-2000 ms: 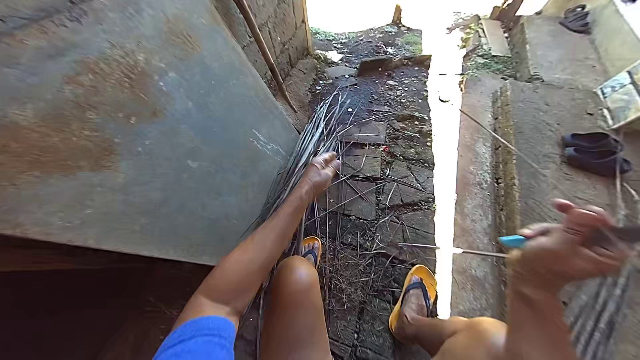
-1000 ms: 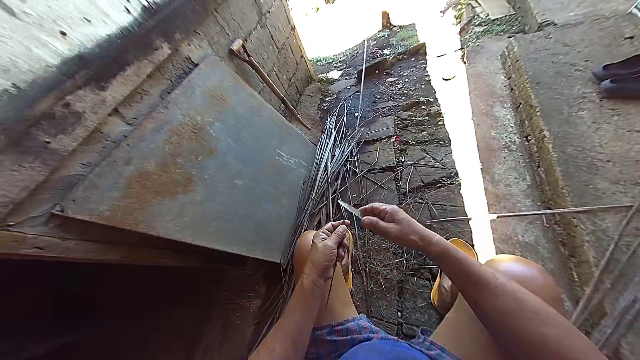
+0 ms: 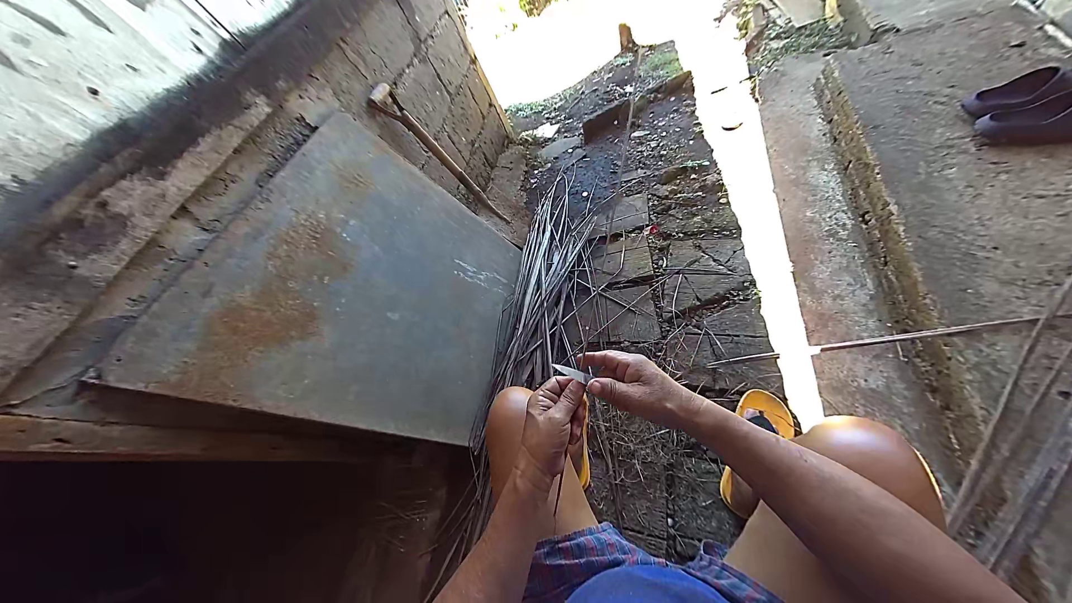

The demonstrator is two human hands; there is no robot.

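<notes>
My left hand (image 3: 553, 423) is closed on a thin dry stalk (image 3: 559, 494), whose lower end shows below the fist above my thigh. Close against it, my right hand (image 3: 632, 385) grips a small knife, its pale blade (image 3: 571, 373) pointing left across the left fingertips. The knife's handle is hidden in the fingers. Beyond both hands, a loose bundle of long dry stalks (image 3: 540, 293) lies along the edge of a grey metal sheet (image 3: 377, 293).
A wooden-handled tool (image 3: 435, 151) leans on the block wall (image 3: 431, 75). Stone paving (image 3: 624, 314) holds scattered stalk scraps. At right are a concrete ledge (image 3: 879, 234), dark shoes (image 3: 1026, 109), a long thin stick (image 3: 921, 333) and more long stalks (image 3: 1017, 477).
My left hand has left the stalk bundle and come back near my knees. My right hand has moved in from the far right with the knife, and the two hands now meet.
</notes>
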